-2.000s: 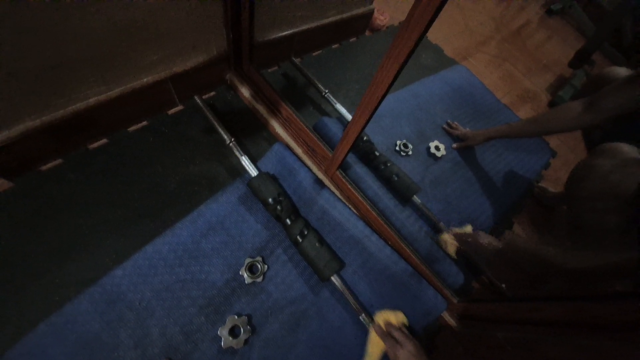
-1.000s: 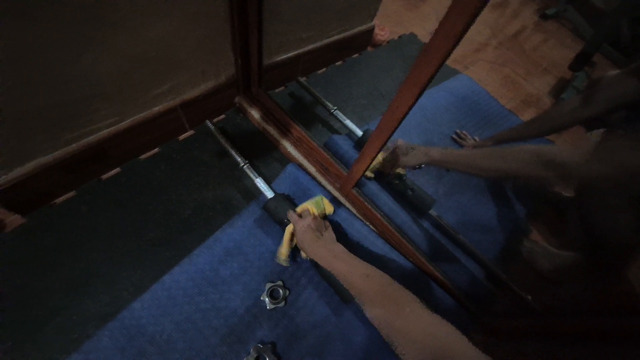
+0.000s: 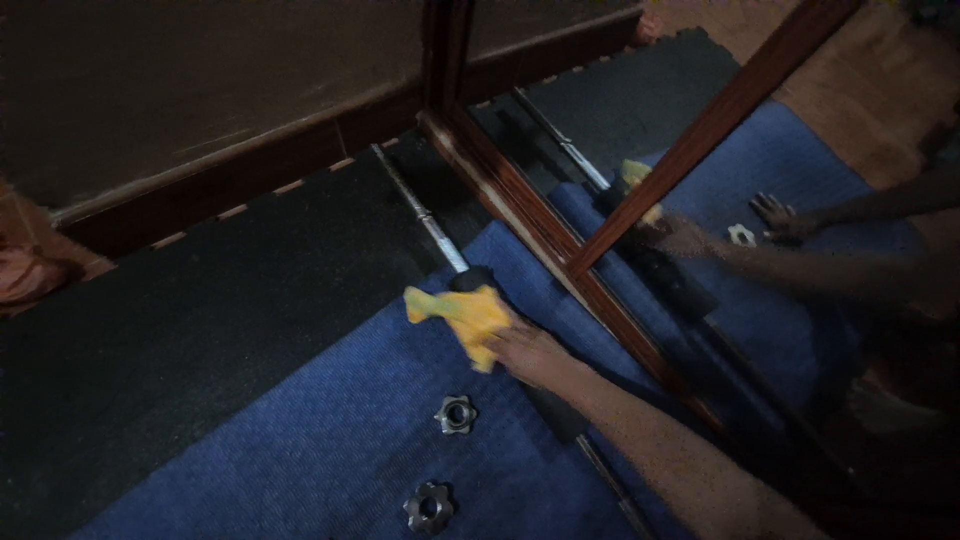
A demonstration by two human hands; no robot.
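My right hand (image 3: 529, 346) comes in from the lower right, slightly blurred, and holds a yellow cloth (image 3: 480, 319) over the black sleeve (image 3: 472, 280) of a metal bar. The bar's threaded end (image 3: 431, 225) sticks out toward the upper left; its other end (image 3: 611, 480) runs down to the bottom edge. Two metal star collar nuts, an upper one (image 3: 456, 415) and a lower one (image 3: 429, 508), lie left of the bar on a blue mat (image 3: 300, 450). My left hand (image 3: 780, 217) shows only in the mirror, spread flat on the mat near a reflected nut.
A mirror (image 3: 810, 300) with a reddish wooden frame (image 3: 517, 199) stands close along the bar's right side. Black floor matting (image 3: 225, 322) lies beyond the blue mat. A dark skirting (image 3: 247, 161) crosses behind it, and a reddish bundle (image 3: 30, 274) is at the left edge.
My right hand, with the yellow cloth, has gone from the bar's lower end up to the sleeve's upper part. The cloth now hangs differently over the sleeve than a second ago.
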